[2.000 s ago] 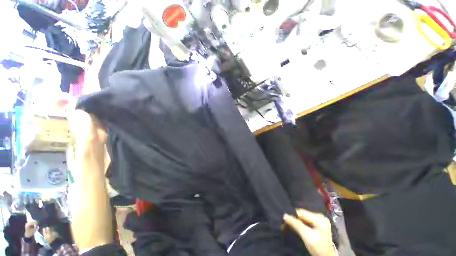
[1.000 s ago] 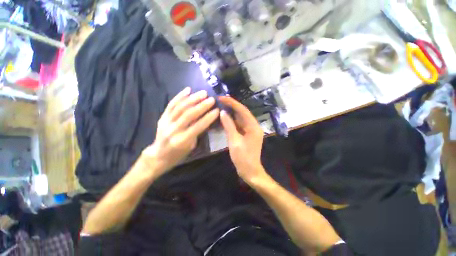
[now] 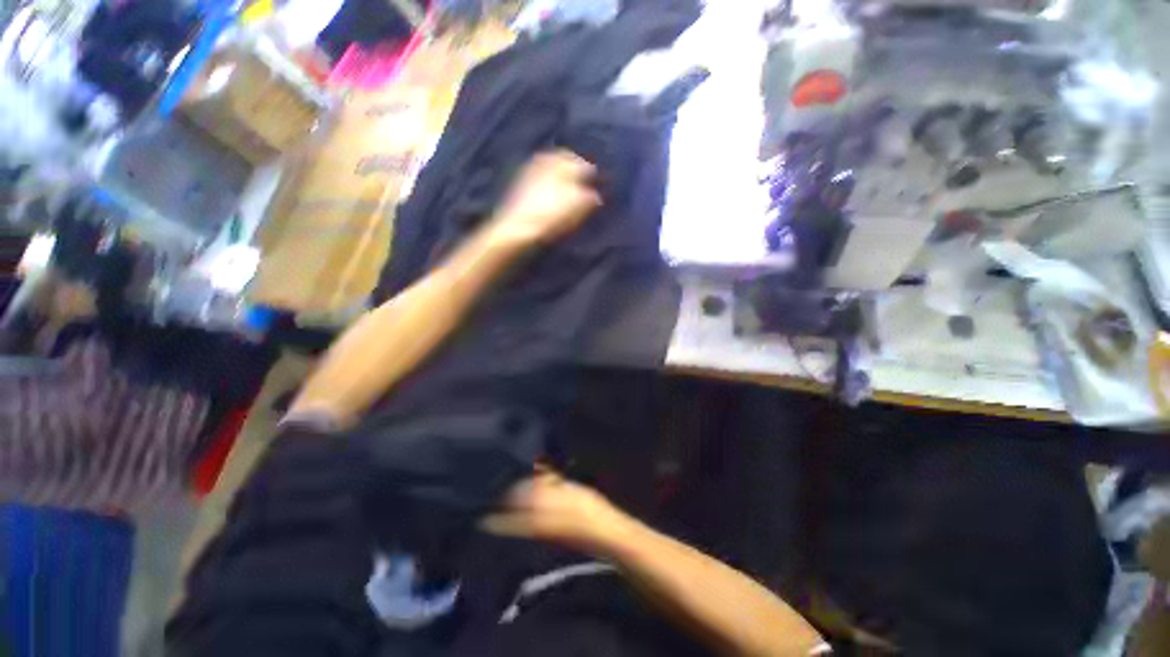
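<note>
Black cloth (image 3: 513, 308) lies in a long heap left of the sewing machine and hangs over the table edge to my lap. My left hand (image 3: 554, 195) is closed on the upper part of the black cloth. My right hand (image 3: 545, 503) is low, near my lap, with its fingers closed on a lower part of the cloth. The pale machine head with a red oval badge (image 3: 817, 89) stands to the right of the cloth, and no cloth shows at its needle area (image 3: 808, 218). The picture is blurred.
Brown cardboard (image 3: 353, 186) lies left of the cloth. A tape roll (image 3: 1106, 331) on clear plastic is at the right of the white table (image 3: 949, 366). A dark bundle (image 3: 962, 526) sits below the table edge. A striped cloth (image 3: 96, 424) and a blue object (image 3: 64, 584) are at lower left.
Both hands have left the needle area. My left hand moved up and left over the cloth, my right hand down toward my lap. The cloth is away from the needle, and the view has turned.
</note>
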